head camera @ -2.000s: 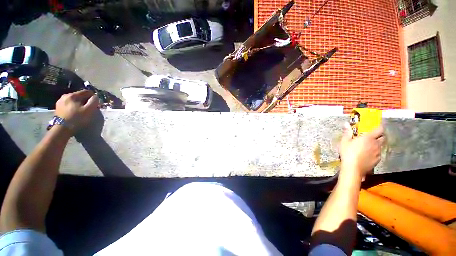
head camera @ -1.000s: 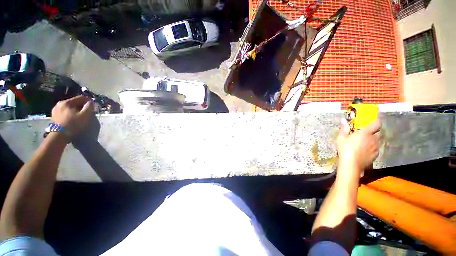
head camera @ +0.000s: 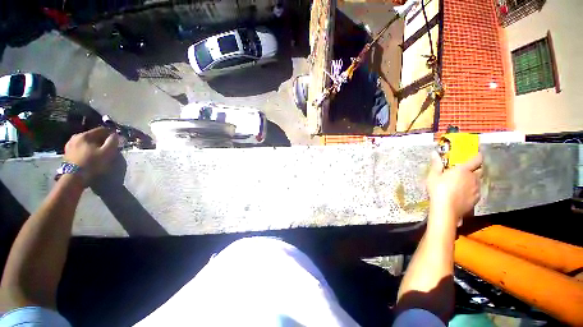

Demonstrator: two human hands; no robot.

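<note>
My right hand point(head camera: 455, 188) is closed around the yellow hoist pendant control point(head camera: 461, 149) at the right of the concrete ledge point(head camera: 268, 185). My left hand point(head camera: 93, 152) rests on the ledge at the far left with its fingers curled; I cannot tell whether it grips anything. The brown load platform point(head camera: 318, 83) hangs beyond the ledge at upper centre right, cut off by the top edge. Knotted slings point(head camera: 348, 72) run over it. Crumpled dark blue cloth point(head camera: 380, 105) lies inside it. The hook is not in view.
Thick orange tubes point(head camera: 511, 262) stand at lower right, below the ledge. Far below are a silver-white car point(head camera: 233, 51), a white vehicle point(head camera: 246, 123) and other cars on the street. An orange-red tiled roof point(head camera: 474, 70) and a wall with a green-barred window point(head camera: 536, 67) are at right.
The platform has turned and looks larger and closer, with its sides now nearly upright in view. The hook has left the top of the picture. Both hands stay about where they were.
</note>
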